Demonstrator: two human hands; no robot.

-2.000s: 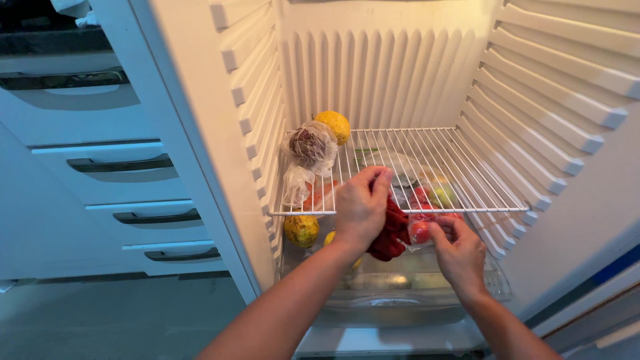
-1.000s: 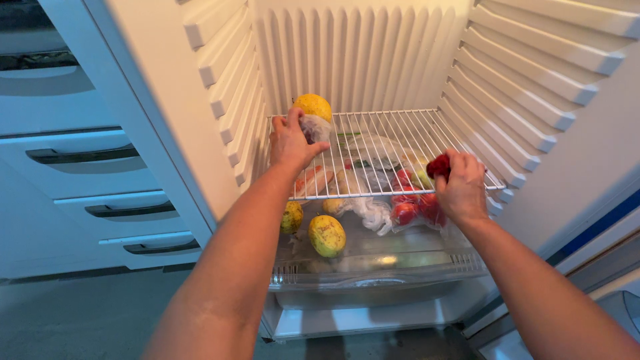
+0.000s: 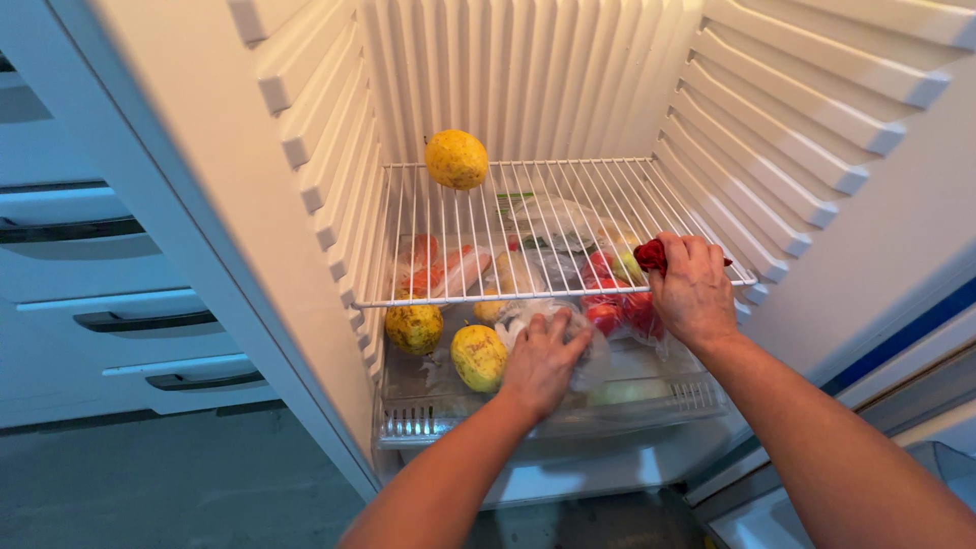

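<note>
My right hand [image 3: 694, 290] grips a bunched dark red cloth [image 3: 650, 256] at the front right of the white wire shelf [image 3: 488, 299]. Below the shelf's front edge, my left hand [image 3: 541, 358] rests with spread fingers on a crumpled clear plastic bag [image 3: 591, 366]; whether it grips the bag is unclear. A yellow fruit [image 3: 456, 159] sits at the back left of the shelf. Left of my left hand lie two more yellow fruits, one speckled [image 3: 479, 358] and one browner [image 3: 414, 329]. Bagged red tomatoes [image 3: 604, 313] lie between my hands, under the shelf.
Bagged orange carrots [image 3: 442, 271] and a clear bag of produce [image 3: 557, 217] are below the shelf. A clear drawer front [image 3: 549, 427] crosses the bottom. Ribbed fridge walls [image 3: 778, 130] stand at both sides, with the door [image 3: 907, 366] at right and cabinet drawers [image 3: 152, 320] at left.
My left hand has moved from the fruit and wrapped item on the shelf down to the bags below. The wrapped item no longer shows beside the yellow fruit. My right hand keeps the red cloth.
</note>
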